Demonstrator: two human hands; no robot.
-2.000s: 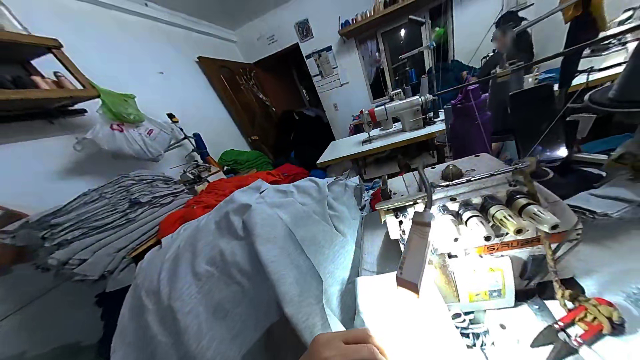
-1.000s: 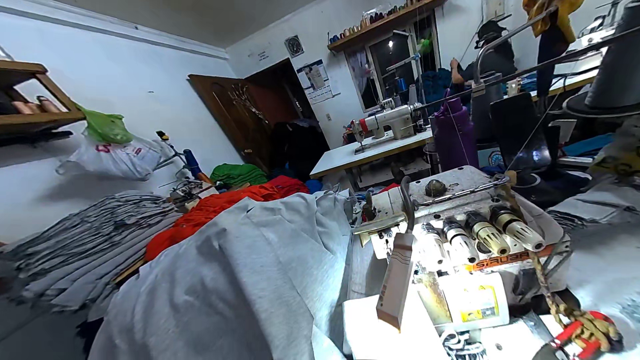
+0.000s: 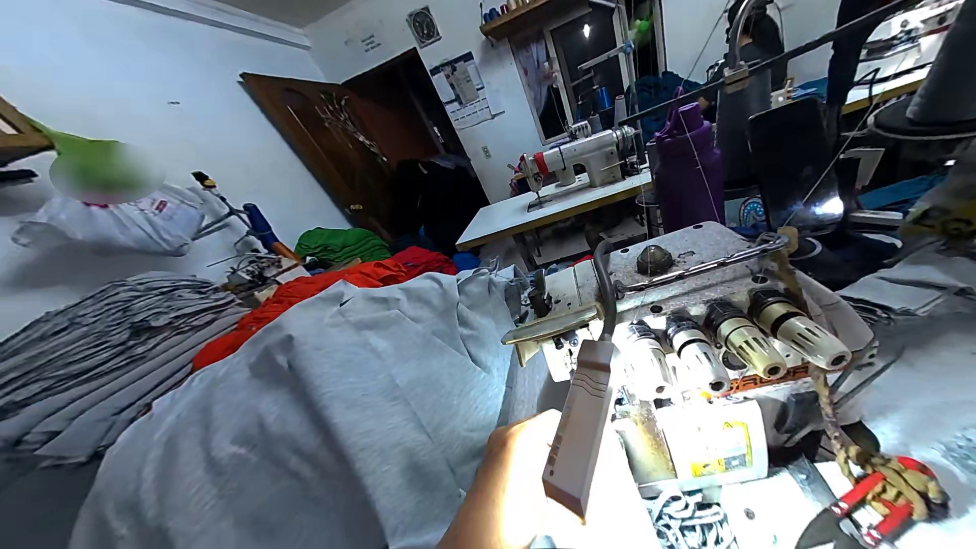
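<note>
My left hand (image 3: 512, 473) is at the bottom centre, its back lit brightly. It is beside large light-grey fabric (image 3: 328, 412), which drapes across the lower left up to the machine. A grey lamp head (image 3: 581, 427) on a bent neck hangs in front of the hand's right side, and the fingers are hidden or lost in glare, so their grip cannot be told. An overlock sewing machine (image 3: 686, 259), with a row of tension knobs (image 3: 736, 339), stands just right of the hand. My right hand is out of view.
Red-handled snips (image 3: 877, 496) hang on a braided cord at lower right. Stacked grey cloth (image 3: 114, 343) lies at left, with red cloth (image 3: 305, 297) behind the drape. Another sewing machine (image 3: 583, 156) stands on a white table. A partly hidden person (image 3: 755, 38) is at upper right.
My left hand shows only at the bottom edge two seconds ago and is out of view one second ago; now it is higher, beside the lamp head. The view has shifted.
</note>
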